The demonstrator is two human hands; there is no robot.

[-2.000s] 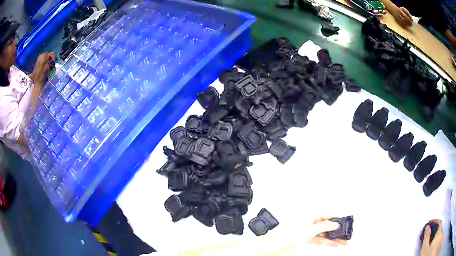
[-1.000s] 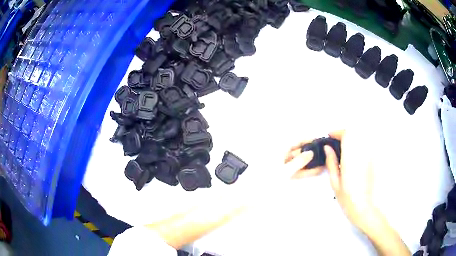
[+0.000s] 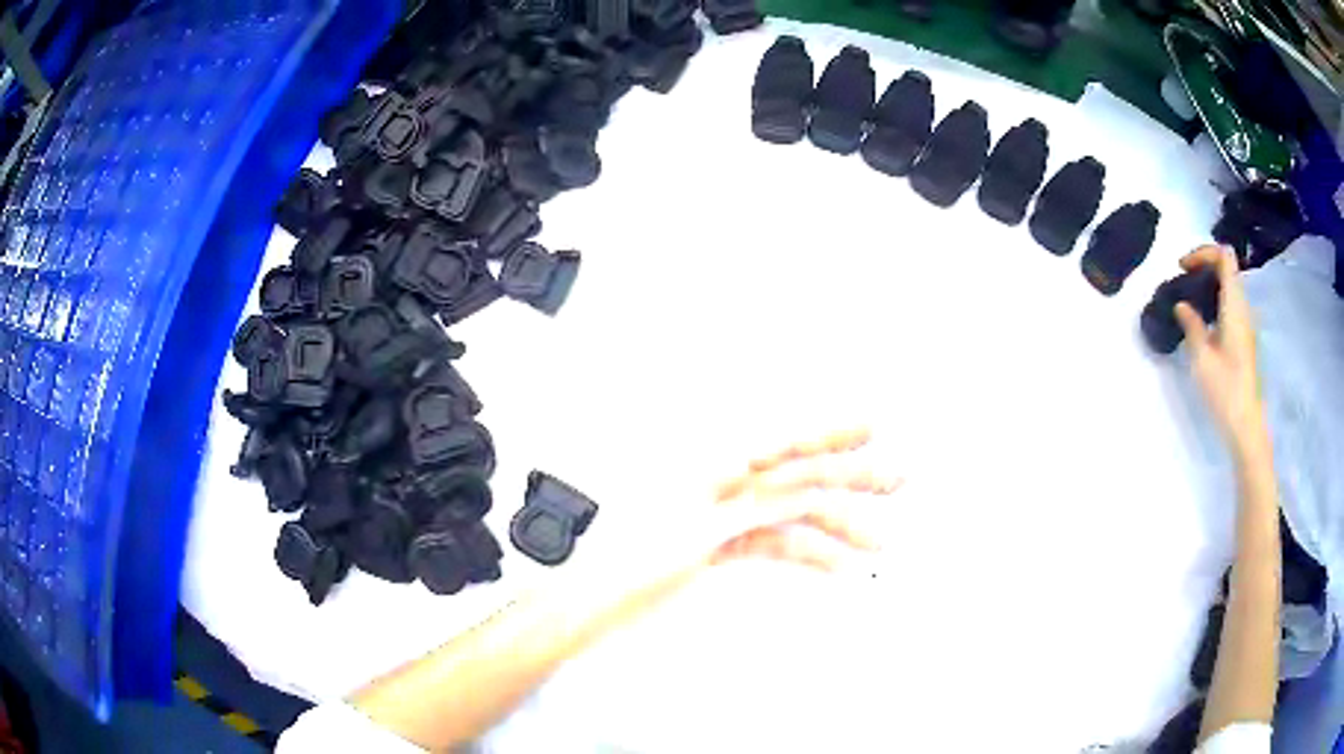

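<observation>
My right hand point(image 3: 1220, 346) is at the right, its fingers closed around an assembled black housing point(image 3: 1175, 312) at the end of the curved row. Several assembled housings stand side by side along the top of the white sheet, the nearest one point(image 3: 1123, 246) just left of my hand. My left hand point(image 3: 803, 501) is over the middle of the sheet, empty, with its fingers spread, and looks washed out. One loose black base half point(image 3: 553, 519) lies left of my left hand. A large heap of base halves point(image 3: 376, 346) lies at the left.
A blue crate point(image 3: 184, 368) with a clear blister tray point(image 3: 74, 295) stands at the far left. The white sheet point(image 3: 884, 339) covers the work area. A clear plastic bag point(image 3: 1304, 383) and black parts lie along the right edge. Green circuit boards point(image 3: 1231, 111) are at the upper right.
My hands have parted. My right hand has carried the black housing up and right to the end of the row. My left hand has let go and opened. The view has shifted right.
</observation>
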